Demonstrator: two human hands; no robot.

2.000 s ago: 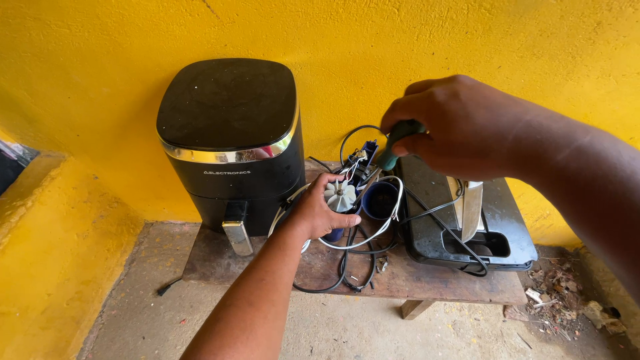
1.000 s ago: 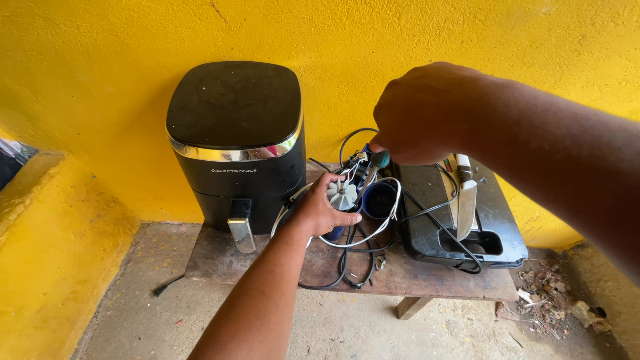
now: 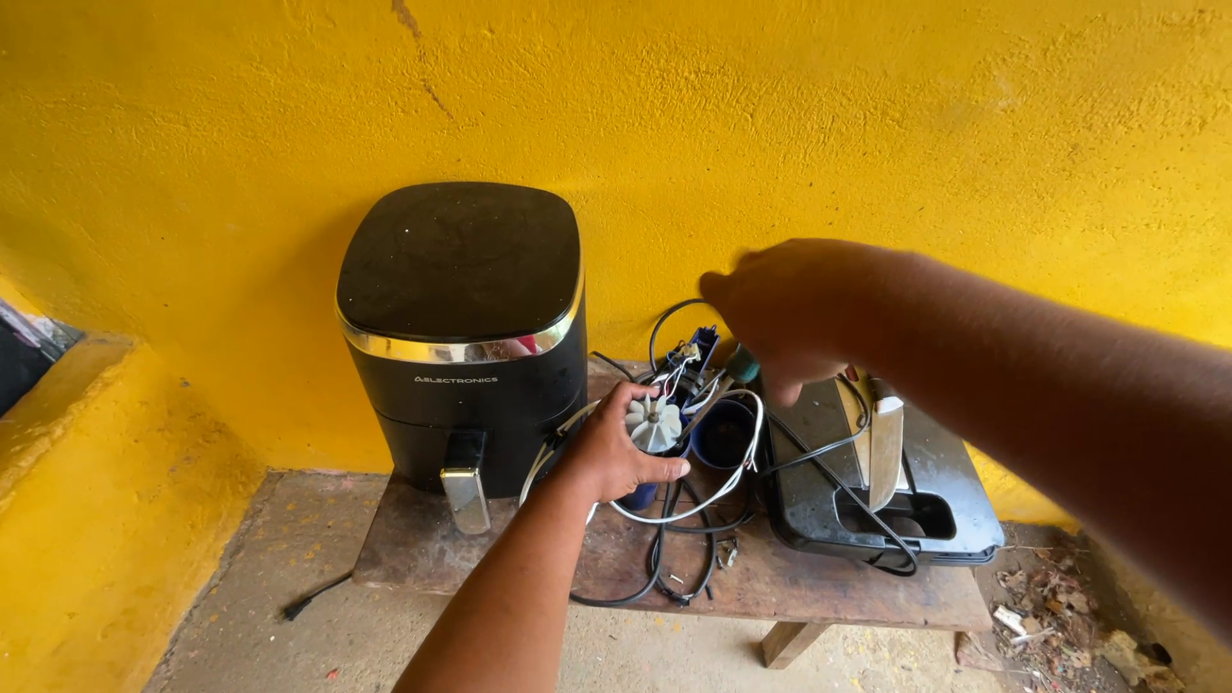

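My left hand grips a small motor assembly with a pale fan wheel, its thumb below the blades. White wires loop around it, and blue plastic parts sit just behind. Over the right side of the assembly, my right hand is closed on a green-handled tool, likely a screwdriver; its tip is hard to make out among the wires. Beside the motor stands a dark blue round cup-like part.
A black air fryer stands left on the wooden bench. At right, a knife lies on a black plastic case. Black cables trail over the bench front. Behind is a yellow wall; debris lies on the floor.
My right hand has shifted over the green handle, which showed more fully two seconds ago. My left hand stays around the motor. The view has tilted upward.
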